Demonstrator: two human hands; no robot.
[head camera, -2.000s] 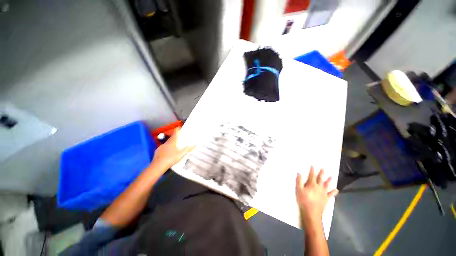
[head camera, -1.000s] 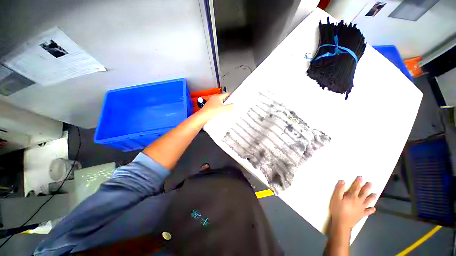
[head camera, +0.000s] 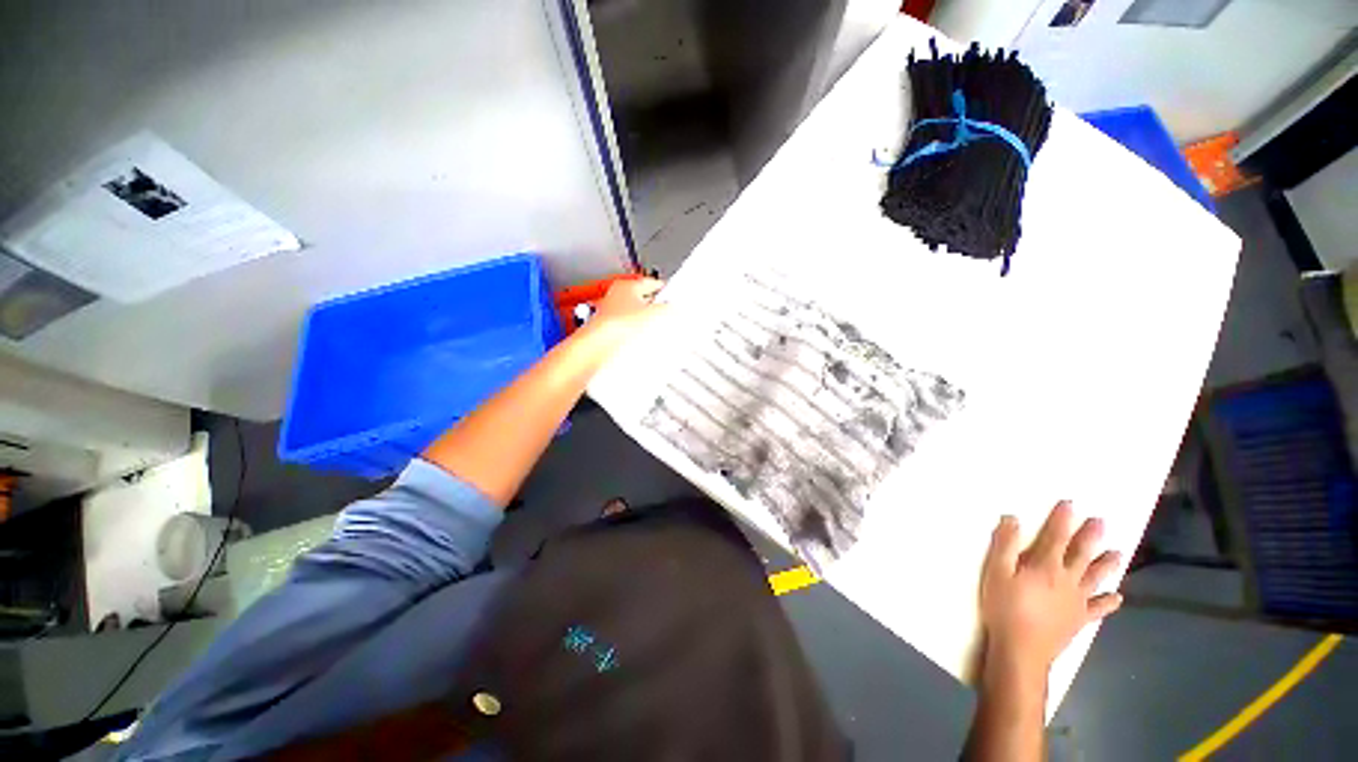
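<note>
A white board (head camera: 1102, 343) lies in front of me, with a dark smudged patch (head camera: 804, 402) of parallel lines on its near left part. A bundle of black strips (head camera: 976, 186), tied with a blue tie (head camera: 961, 131), lies on the board's far side. My left hand (head camera: 618, 310) is at the board's left edge, its fingers over or around the edge; the grip is partly hidden. My right hand (head camera: 1046, 584) lies palm down on the near right part of the board, fingers apart, holding nothing.
An open blue bin (head camera: 425, 350) stands left of the board, with an orange-red item (head camera: 596, 287) beside it. Another blue bin (head camera: 1144, 149) is behind the board. A dark blue crate (head camera: 1288, 491) is at right. Papers (head camera: 142, 223) hang on the pale cabinet. Yellow lines (head camera: 1266, 700) mark the floor.
Compared with two seconds ago, the view has swung left, so board and bundle appear farther right. Both hands keep nearly the same places on the board. The bundle has not visibly moved on it.
</note>
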